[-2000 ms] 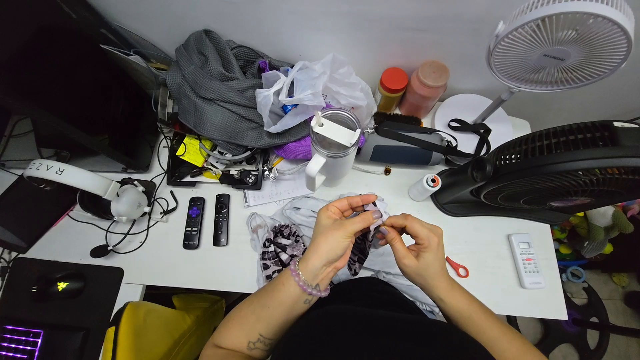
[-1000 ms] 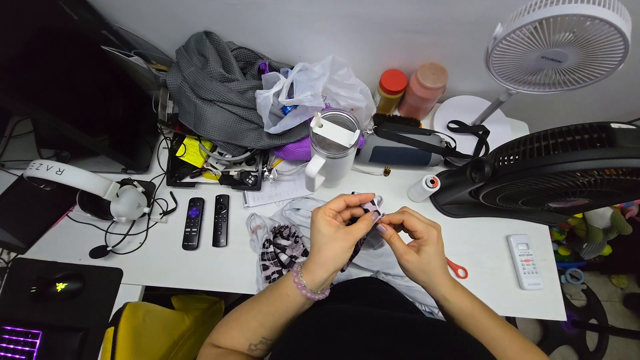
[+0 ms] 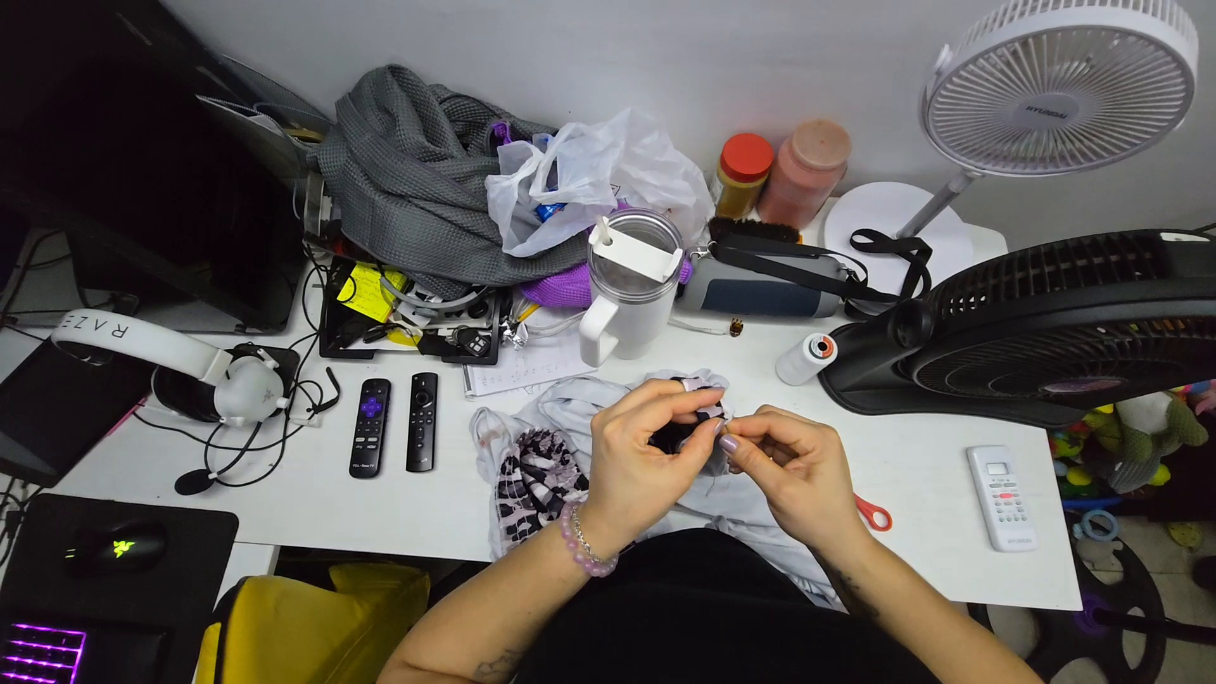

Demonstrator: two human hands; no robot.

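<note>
Light grey fabric with a black-and-white patterned part (image 3: 540, 475) lies bunched on the white desk under both hands. My left hand (image 3: 651, 456), with a beaded bracelet at the wrist, pinches a fold of the patterned cloth between thumb and fingers. Thumb and index finger of my right hand (image 3: 784, 465) are pressed together close beside that fold; whatever is between them is too small to make out. An orange-red ring handle (image 3: 874, 514) pokes out beside my right wrist, its other end hidden. A white spool or small bottle (image 3: 807, 359) lies on the desk beyond my right hand.
Behind the hands stand a lidded white tumbler (image 3: 632, 299) and a portable speaker (image 3: 760, 285). Two remotes (image 3: 370, 427) and a headset (image 3: 237, 385) are at the left. A black fan (image 3: 1045, 332), a white fan (image 3: 1054, 95) and a white remote control (image 3: 1002, 499) occupy the right.
My right hand has shifted slightly, its fingers now more curled beside the fold. My left hand keeps its pinch on the cloth.
</note>
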